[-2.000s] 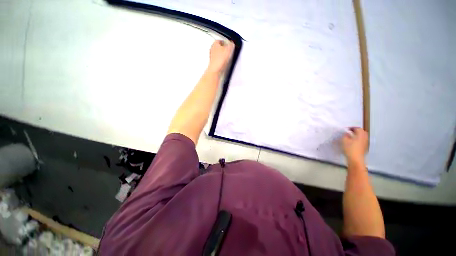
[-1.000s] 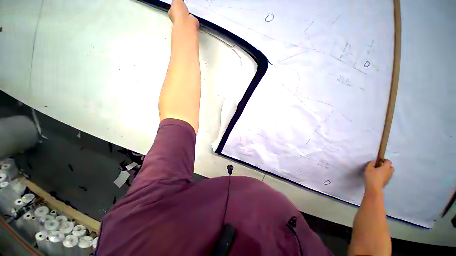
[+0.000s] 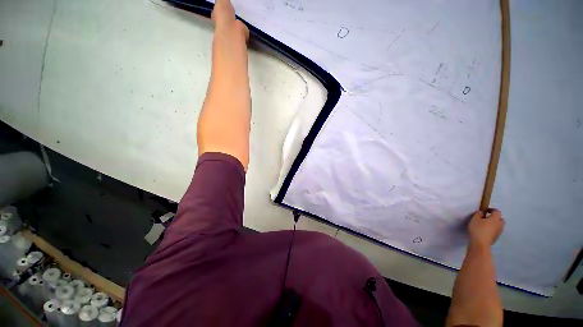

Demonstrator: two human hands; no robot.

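Observation:
The white paper marker [image 3: 396,147] with thin drawn outlines and small circles lies slightly wrinkled on the dark fabric lay [image 3: 307,142], whose dark edge shows along the stepped notch. The long brown wooden ruler [image 3: 500,108] lies over the paper at the right. My right hand [image 3: 487,227] is closed on the ruler's near end. My left hand [image 3: 226,16] is at the lay's dark edge near the top of the picture, partly cut off; its fingers are not clear.
The whitish cutting table [image 3: 128,96] curves along its near edge. Thread cones [image 3: 70,297] stand at the lower left, beside a grey roll [image 3: 22,179]. Scraps [image 3: 156,228] lie on the dark floor. A dark object [image 3: 575,265] is at the far right.
My left hand has moved from the notch corner forward along the lay's edge. My right hand has moved from the paper beside the ruler onto the ruler's near end.

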